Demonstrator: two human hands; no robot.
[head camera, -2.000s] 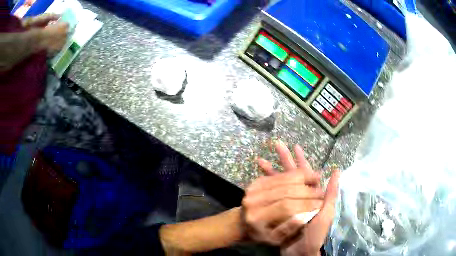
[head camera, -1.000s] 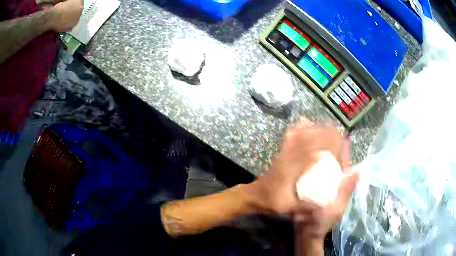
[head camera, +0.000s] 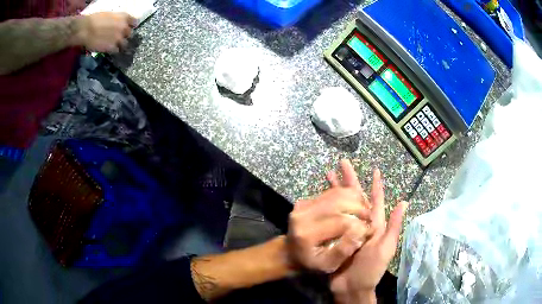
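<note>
My left hand (head camera: 327, 228) lies over my right hand (head camera: 371, 258) at the lower centre, palms together with some fingers spread. The white lump between them is almost wholly hidden. One rounded white lump (head camera: 236, 70) sits on the speckled counter, and a second white lump (head camera: 337, 111) sits nearer the scale. The digital scale (head camera: 389, 92) has lit green displays, and its blue pan (head camera: 437, 56) bears only small white specks. The large clear plastic bag (head camera: 493, 178) is at the right, with white scraps inside.
At the upper left, another person's hand (head camera: 107, 31) rests by white paper (head camera: 128, 7) on the counter (head camera: 178, 59). A blue tray (head camera: 282, 12) is at the top edge. Another blue tray (head camera: 475, 15) lies beyond the scale. A blue crate (head camera: 119, 237) stands below the counter edge.
The white lump visible in my hands one second ago is now covered as they close together. The other person's hand has moved right over the paper. The view has shifted slightly.
</note>
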